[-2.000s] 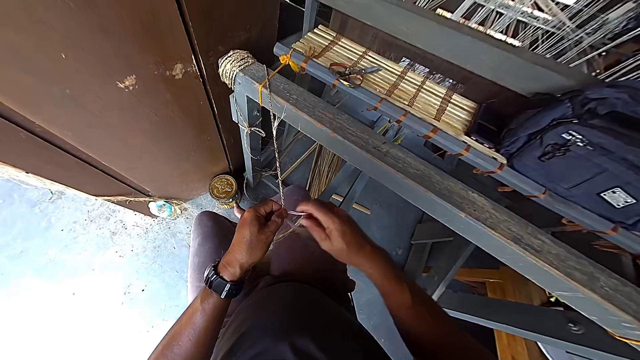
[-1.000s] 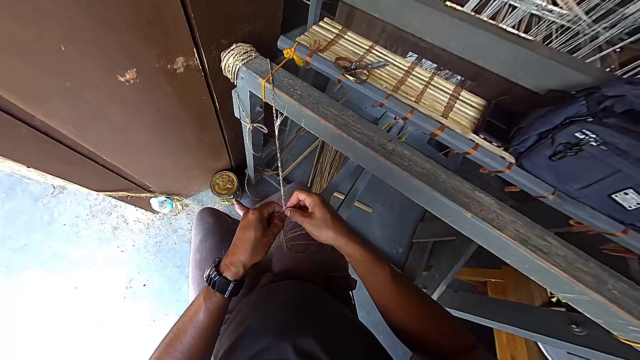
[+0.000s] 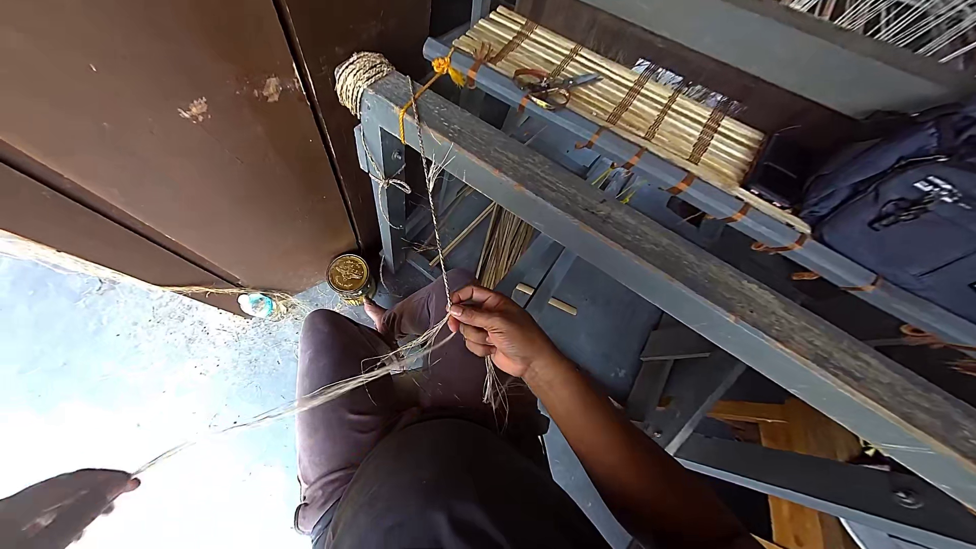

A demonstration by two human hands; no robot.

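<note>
A thin braided fibre cord (image 3: 436, 221) runs down from the end of the loom's wooden beam to my right hand (image 3: 499, 328). That hand pinches the cord's lower end above my lap, and loose fibres hang below it. At the lower left, my left hand (image 3: 72, 503) is partly cut off by the frame's edge. It holds the far end of a long strand of pale fibres (image 3: 328, 393), which stretches across my thigh to the right hand. A yellow cord (image 3: 412, 103) is tied near the top of the braided one.
The grey beam (image 3: 610, 221) slants across the view. Behind it are scissors (image 3: 550, 88) on a woven stick mat (image 3: 610, 91), a phone (image 3: 778, 171) and a dark blue backpack (image 3: 907, 206). A round tin (image 3: 349, 274) stands on the floor near a brown cabinet (image 3: 168, 114).
My left hand has moved away from the right hand to the lower left, and a long fibre strand now stretches between them. The right hand remains at the cord.
</note>
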